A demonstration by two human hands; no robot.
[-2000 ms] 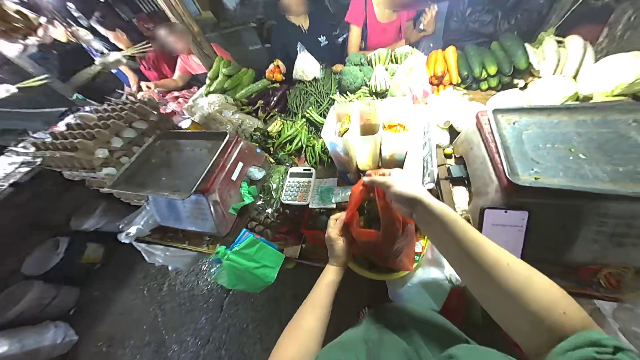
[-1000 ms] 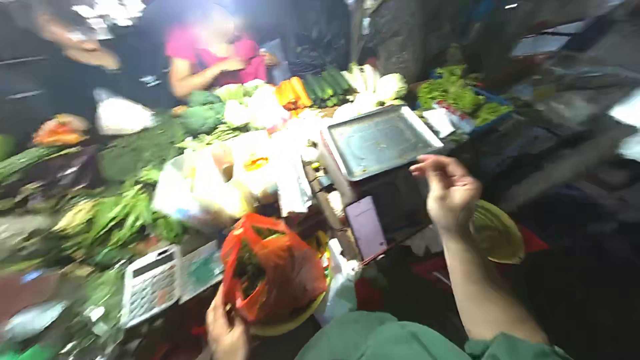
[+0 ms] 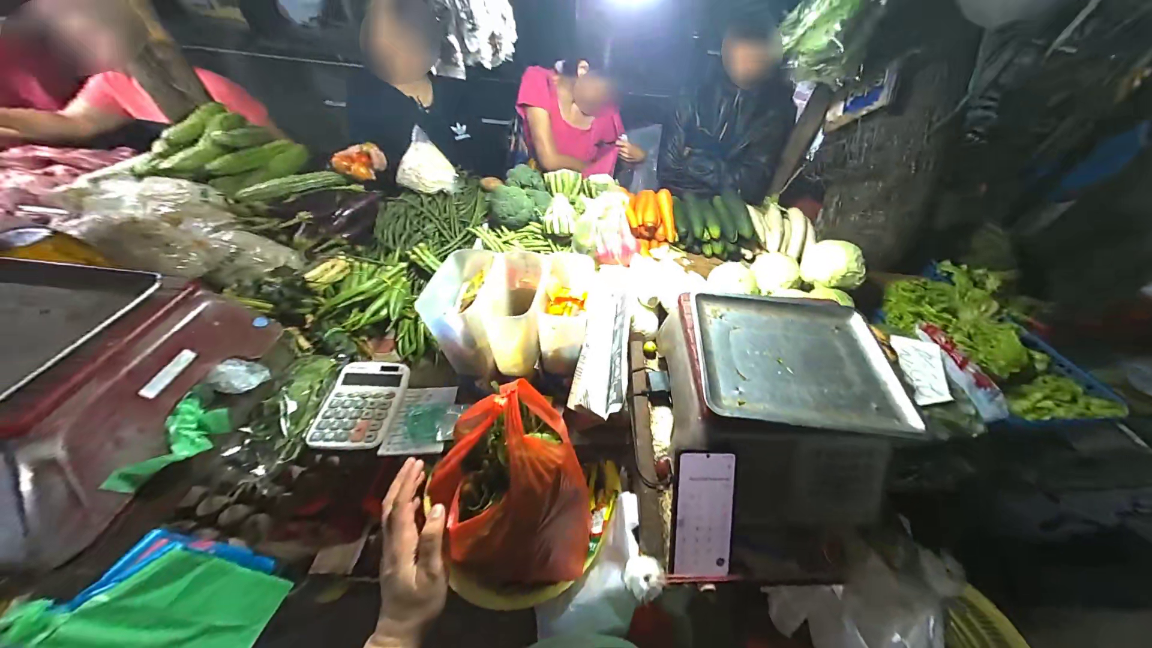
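Observation:
A red plastic bag (image 3: 517, 504) with greens inside stands upright, its handles up, on a yellow basket (image 3: 508, 596). My left hand (image 3: 414, 544) is raised at the bag's left side, fingers apart, holding nothing; whether it touches the bag I cannot tell. My right hand is out of view. Behind the bag, a white calculator (image 3: 358, 405) lies beside a paper slip under a small green plastic piece (image 3: 427, 421). Three clear plastic containers (image 3: 513, 315) stand beyond the bag. On the right, a smartphone (image 3: 705, 513) leans against a weighing scale with a metal tray (image 3: 801, 360).
A second scale (image 3: 135, 360) stands at the left. Green plastic bags (image 3: 180, 598) lie at the near left. Carrots (image 3: 651, 214), cucumbers (image 3: 715, 219), cabbages (image 3: 832, 264) and broccoli (image 3: 515, 202) line the back. Leafy lettuce (image 3: 963, 315) is at the right. Several people are behind the produce.
My right hand, on the red bag two seconds ago and beside the right scale one second ago, has left the view. My left hand is now open beside the bag. The view has swung right, then partly back.

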